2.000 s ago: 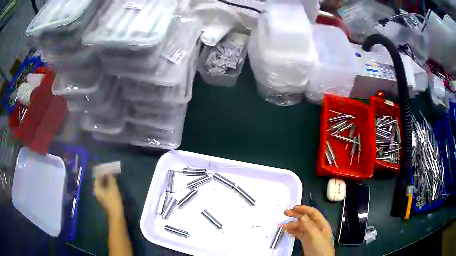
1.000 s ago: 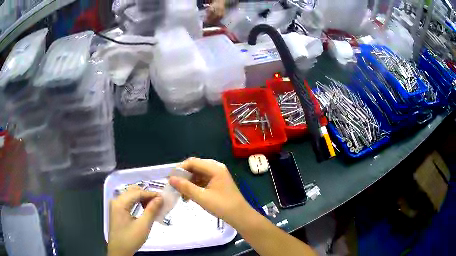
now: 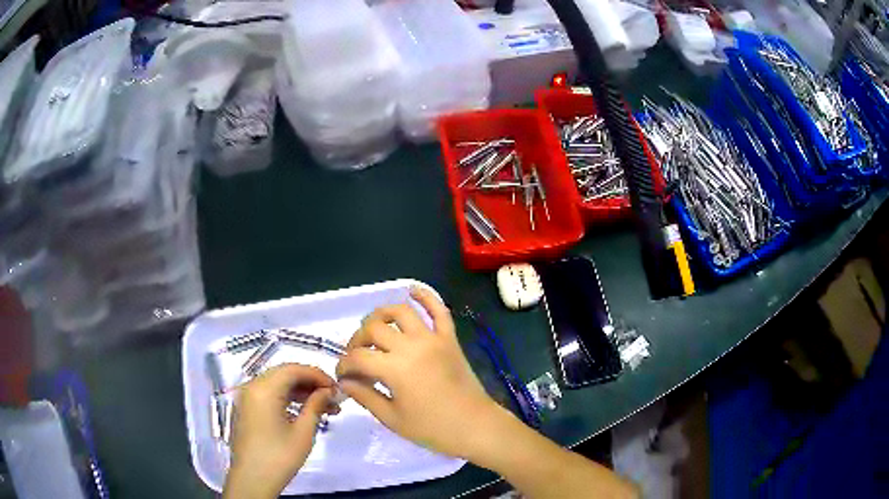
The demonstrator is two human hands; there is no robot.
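The white tray (image 3: 390, 458) lies in front of me with shiny metal sleeves (image 3: 261, 353) loose along its back and left side. My left hand (image 3: 278, 419) and my right hand (image 3: 414, 380) meet over the middle of the tray, fingertips pinched together. A tiny whitish piece (image 3: 338, 390) shows between the fingertips; it is mostly hidden and too small to name. The hands hide part of the tray and some sleeves.
Plastic boxes (image 3: 117, 205) are stacked at left, frosted tubs (image 3: 336, 88) behind. Red bins (image 3: 531, 219), a blue tray (image 3: 746, 261) of metal rods, a black hose (image 3: 629, 146), a phone (image 3: 582, 322), a small white case (image 3: 520, 287) and blue tweezers (image 3: 502, 365) are at right.
The view has swung right since the oldest frame. My hands came from apart to together over the tray; the whitish sheet seen between them a second ago now barely shows.
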